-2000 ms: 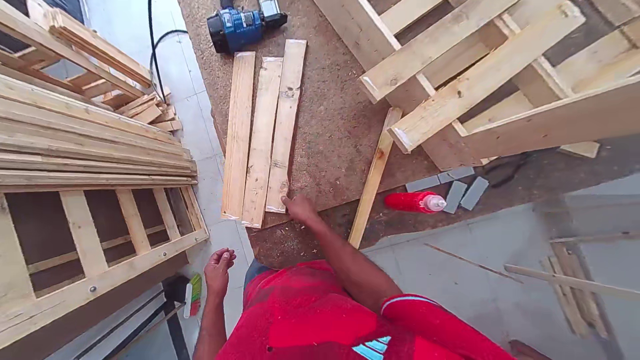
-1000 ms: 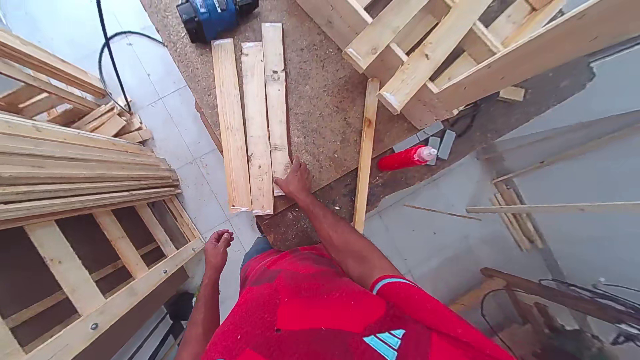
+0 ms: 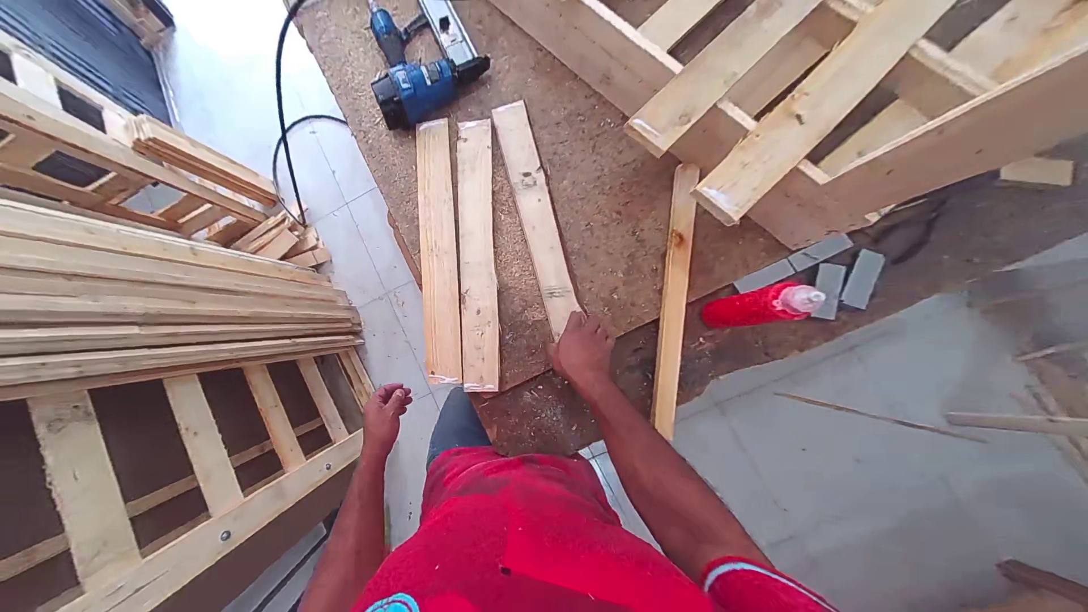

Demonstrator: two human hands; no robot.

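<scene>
My right hand (image 3: 583, 347) is closed on the near end of a wooden slat (image 3: 535, 212), which lies tilted on the particle-board worktop (image 3: 608, 212). Two more slats, a left one (image 3: 439, 255) and a middle one (image 3: 478, 255), lie side by side to its left, with whitish stuff on their near ends. My left hand (image 3: 387, 411) hangs beside the worktop with its fingers curled; nothing can be made out in it. Beyond the slats' far ends rests a blue pneumatic nail gun (image 3: 416, 89). A narrow wooden strip (image 3: 676, 297) lies to the right of my right hand.
A slatted wooden frame (image 3: 799, 153) takes up the worktop's upper right. Near it are a red bottle with a pale nozzle (image 3: 756, 306) and several grey blocks (image 3: 862, 279). Stacked boards (image 3: 170, 297) on a slatted frame stand at the left. A black hose (image 3: 283, 119) trails past the worktop.
The rightmost slat lay close beside the middle one; now it is apart and slanted, its near end moved right with my right hand. My left hand remains off the worktop.
</scene>
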